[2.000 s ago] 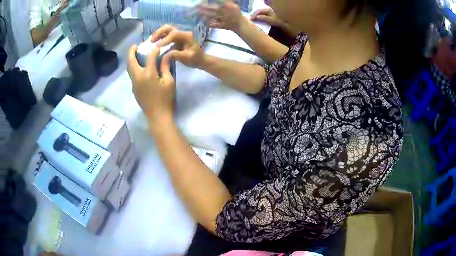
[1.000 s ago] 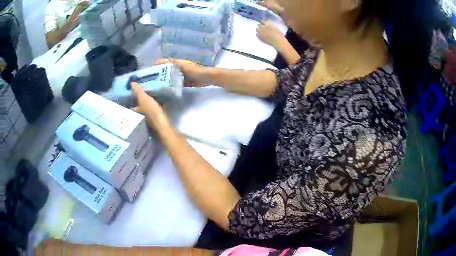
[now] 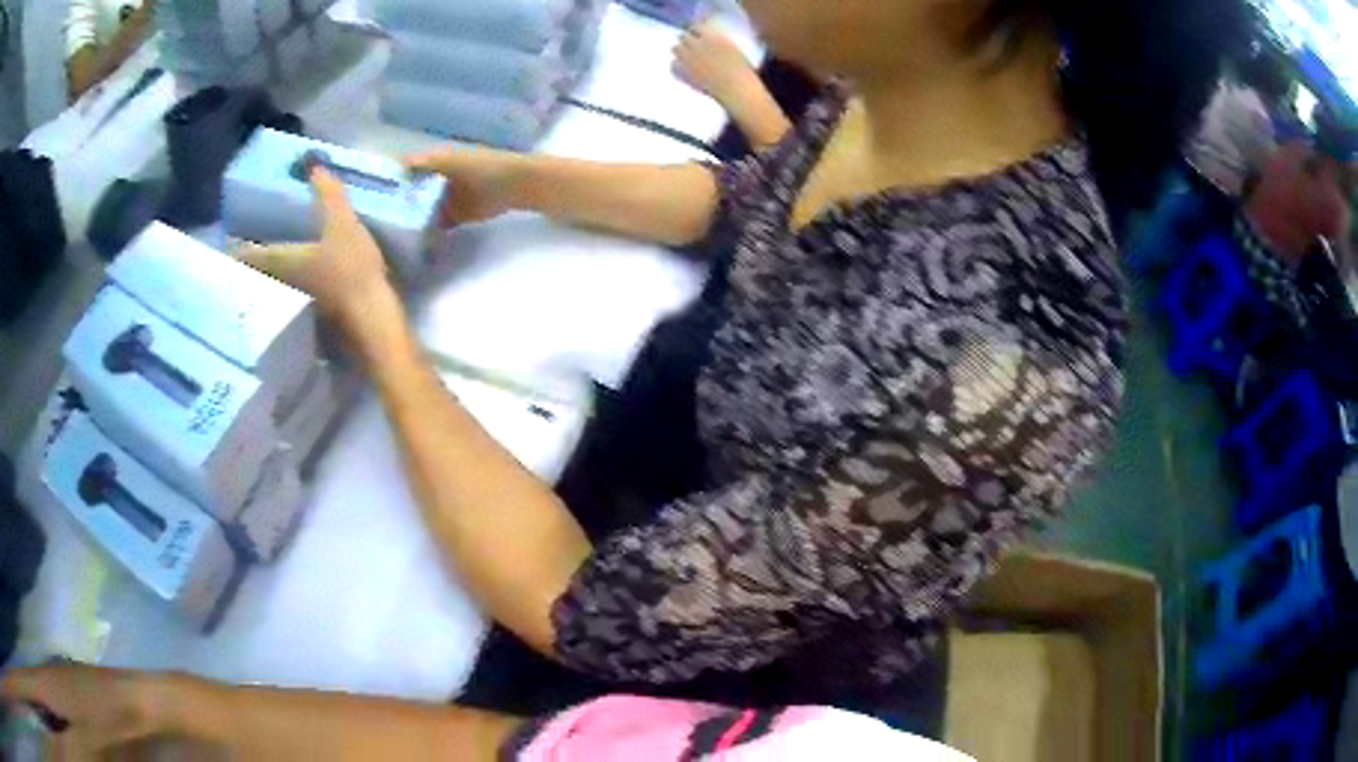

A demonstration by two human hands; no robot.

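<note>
My right hand is at the lower left edge, blurred and partly cut off, on a forearm in a pink sleeve. A small dark and greyish thing shows at its fingers; I cannot tell what it is or whether it is held. My left hand is out of the picture. Beyond my right hand, closed blue-white mini fan boxes lie stacked on the pale table, dark fan pictures up. The boxes and my hand are apart.
A co-worker in a black lace top holds another retail box in both hands. Behind are dark cup-like pieces and more stacked boxes. An open brown carton and blue stools stand at right.
My right forearm and hand have come into fuller view along the bottom. The co-worker has turned the box from upright to lying and moved it left. The view has shifted.
</note>
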